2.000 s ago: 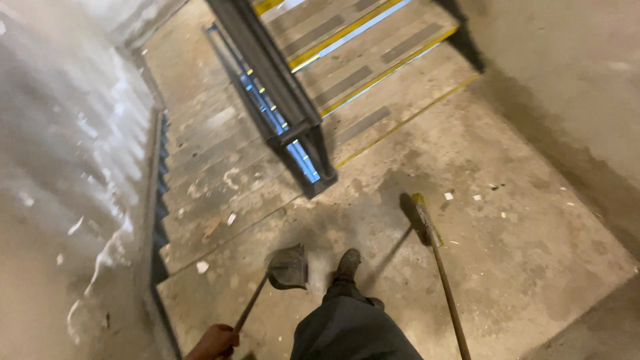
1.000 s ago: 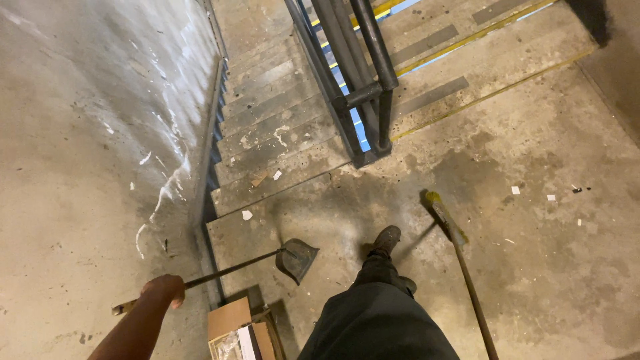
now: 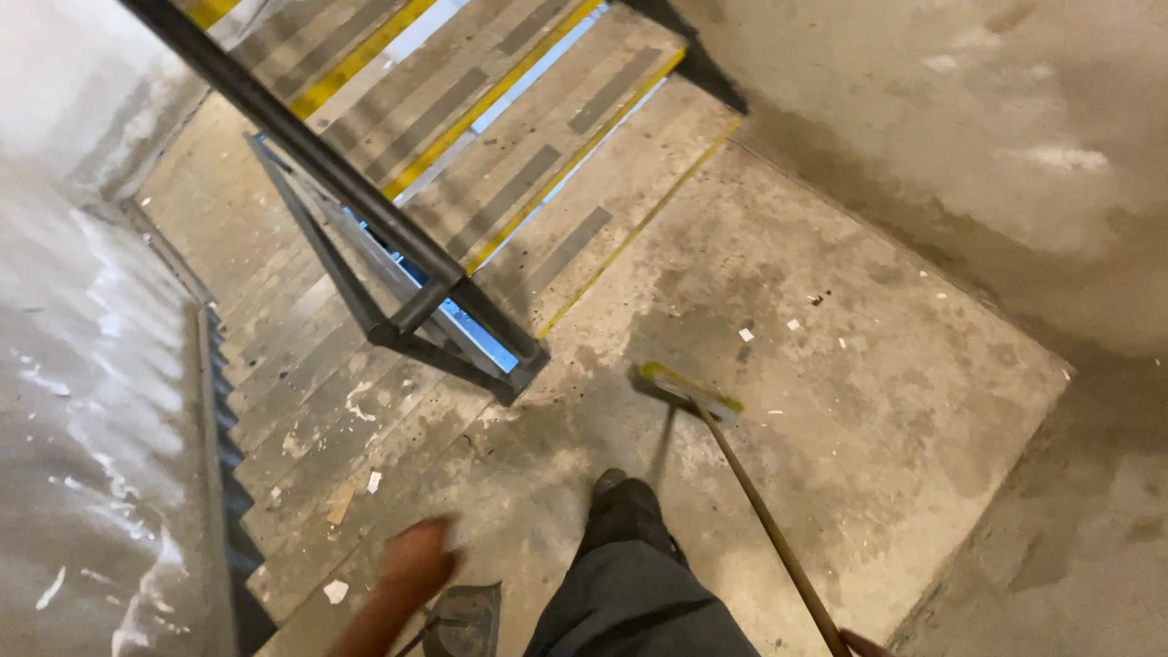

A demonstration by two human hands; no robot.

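Note:
My left hand point(image 3: 424, 552), blurred, is above the landing just up and left of a dark dustpan point(image 3: 464, 620). The dustpan's handle runs behind my forearm, and whether my fingers touch it cannot be told. At the bottom edge, only part of my right hand point(image 3: 862, 644) shows, around the wooden handle of a push broom point(image 3: 689, 391). The broom's head, with yellowish bristles, is over the concrete floor ahead of my boot. White scraps of debris point(image 3: 746, 335) lie on the floor to its right.
Yellow-edged steps point(image 3: 584, 246) rise ahead, beside a dark metal railing point(image 3: 365, 201). More steps point(image 3: 301, 392) go down at the left along a whitish wall point(image 3: 91, 411). Concrete walls point(image 3: 912, 109) bound the landing at the right. A white scrap point(image 3: 336, 591) lies near the stair edge.
My left hand was closed around the dustpan's handle at the lower left; now it is in front of the landing, nearer my legs. The cardboard box seen a second ago is out of view.

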